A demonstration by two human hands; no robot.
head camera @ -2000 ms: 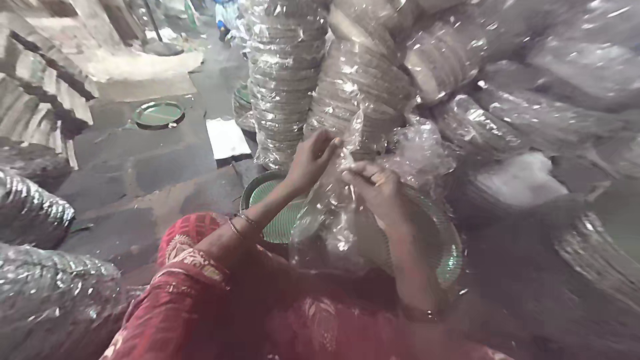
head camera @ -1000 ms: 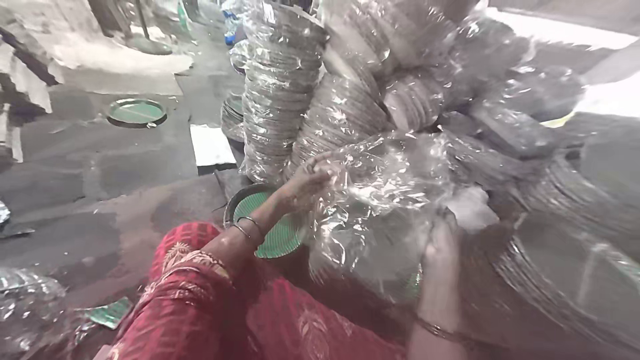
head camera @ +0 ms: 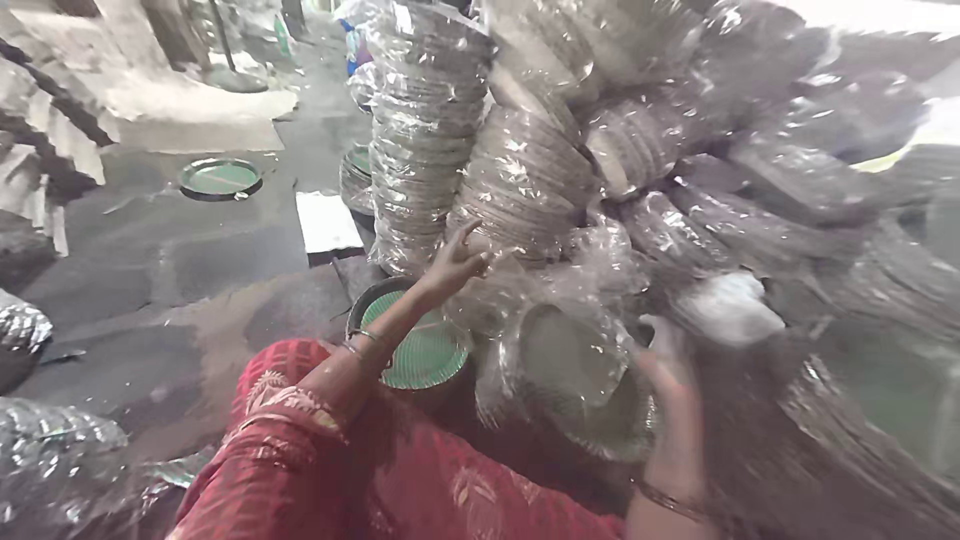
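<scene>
A clear plastic bag lies spread before me, with a round, dull grey-green plate-like thing in or behind its film. My left hand is at the bag's upper left edge, index finger stretched out; whether it pinches the film is unclear. At the bag's right side is my right hand, blurred, its thumb and fingers apart; its hold on the film cannot be made out. Under my left forearm stands a round green ribbed plate with a dark rim.
Tall plastic-wrapped stacks of round plates rise ahead, with more wrapped stacks leaning to the right. A white crumpled bundle is beyond my right hand. On the floor at left lie a green round tray and a white sheet.
Two seconds ago both hands were close together at the bunched plastic; now they are wide apart with the film spread between them. The round grey-green thing shows more plainly through it.
</scene>
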